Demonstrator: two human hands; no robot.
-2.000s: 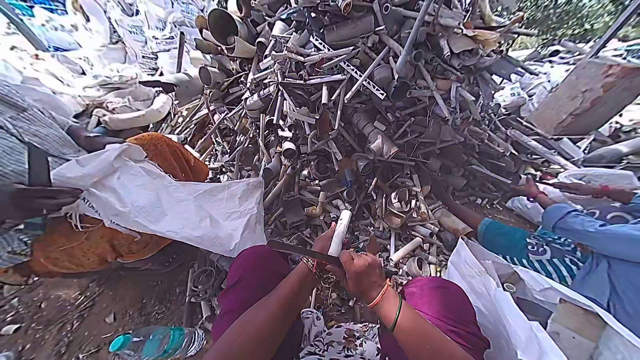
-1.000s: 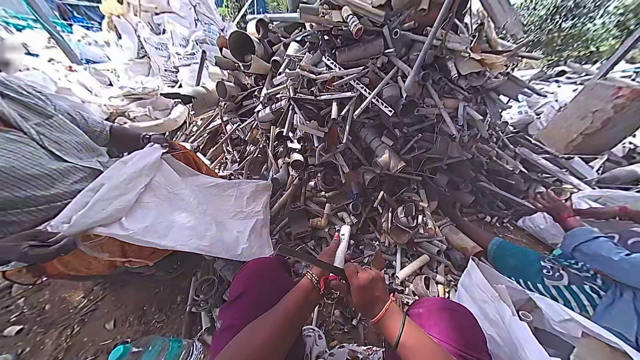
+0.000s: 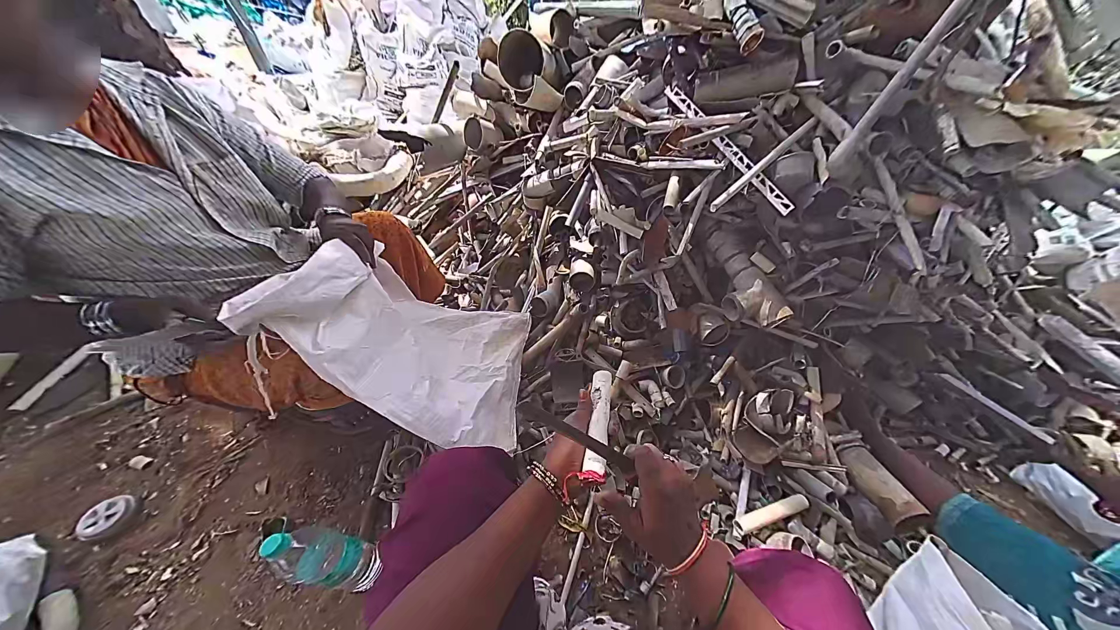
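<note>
My left hand [image 3: 567,451] is closed around the lower part of a short white plastic pipe [image 3: 599,411], which stands nearly upright with a red piece at its lower end. In my right hand [image 3: 658,503] is a dark flat blade [image 3: 573,435]. It lies slantwise across the left fingers and the pipe, its tip toward the left. Both hands are low in the middle of the view, above my knees, in front of a heap of scrap plastic pipes [image 3: 630,236].
At the left a co-worker in a striped shirt [image 3: 175,210] holds a white woven sack [image 3: 402,350]. A plastic bottle [image 3: 319,558] and a small wheel [image 3: 106,517] lie on the soil. At the lower right are another person's teal sleeve [image 3: 1006,560] and a white sack [image 3: 945,595].
The co-worker's hand and white sack at the left have shifted. The person at the right shows less in view. My hands stay together at the white pipe and blade. The view has turned somewhat.
</note>
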